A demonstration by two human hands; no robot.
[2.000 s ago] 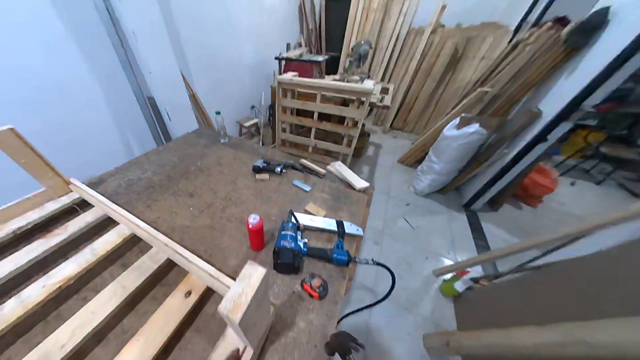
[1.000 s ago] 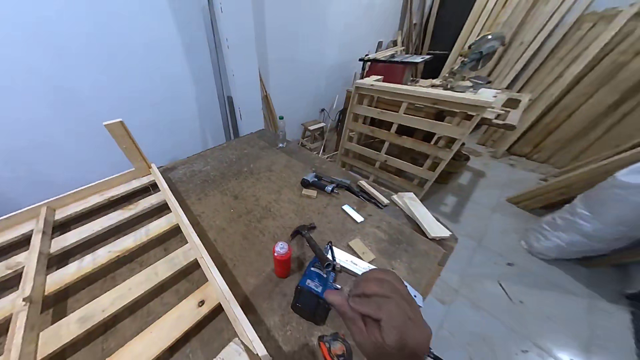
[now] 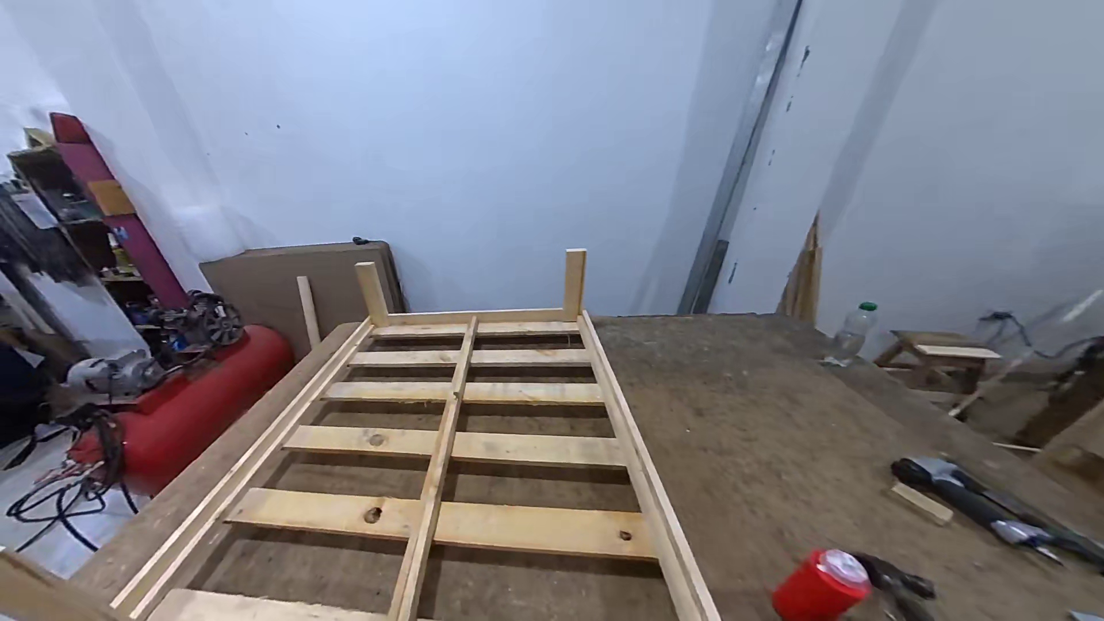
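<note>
Neither of my hands is in view. A slatted wooden frame [image 3: 638, 457] lies on the worktable [image 3: 724, 414], with a long middle rail [image 3: 442, 448] running over its slats. Two short wooden posts [image 3: 574, 285] stand upright at its far corners. Right of the frame, near the bottom edge, is a red can [image 3: 821, 586], and the dark head of a hammer [image 3: 893, 576] is beside it. Farther right lies an air nailer [image 3: 975, 504] against a small wood offcut [image 3: 921, 504].
A red air compressor [image 3: 207, 405] stands on the floor left of the table. Behind it a brown panel [image 3: 267, 276] leans on the wall. A plastic bottle [image 3: 854, 332] stands at the table's far right edge, with a small wooden stool [image 3: 940, 349] beyond.
The view has swung left. A hand was at the blue power tool one second ago; hand and tool are now out of view. The hammer showed beside the red can then too.
</note>
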